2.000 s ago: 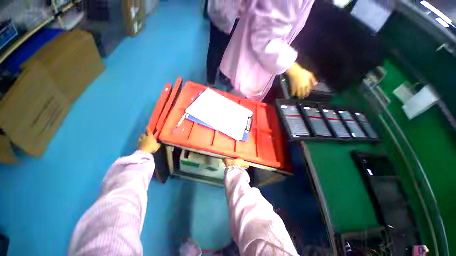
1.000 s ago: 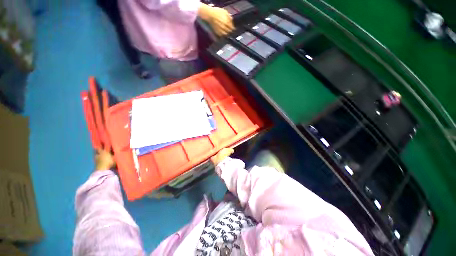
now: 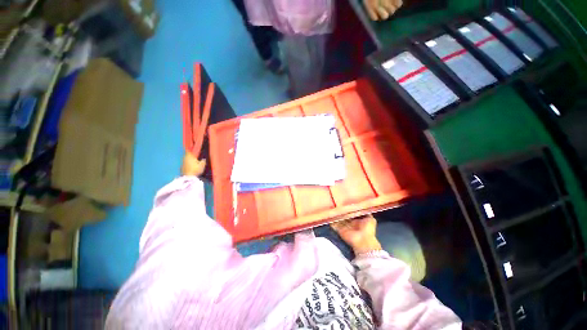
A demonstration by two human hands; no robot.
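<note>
The red plastic crate (image 3: 372,166) is in front of me, its ribbed top tilted in view. White sheets (image 3: 286,151) over a blue board (image 3: 260,187), with a dark clip at the right end, lie on it. Several thin red upright panels (image 3: 197,109) stand at its left side. My left hand (image 3: 193,165) is closed around the lower end of these panels. My right hand (image 3: 359,233) is under the crate top's near edge and grips it; some fingers are hidden beneath it.
A phone tray (image 3: 412,115) with pale, red-striped units lies on the green bench (image 3: 492,134). A black tray with dark units (image 3: 524,190) is nearer. Another person in pink (image 3: 302,14) stands beyond the crate; a hand shows at the top. An open cardboard box (image 3: 96,138) is on the left.
My view has swung left again after turning toward the bench. The crate top appears turned and nearer. My right hand has moved along and further under the near edge; my left hand stays on the panels.
</note>
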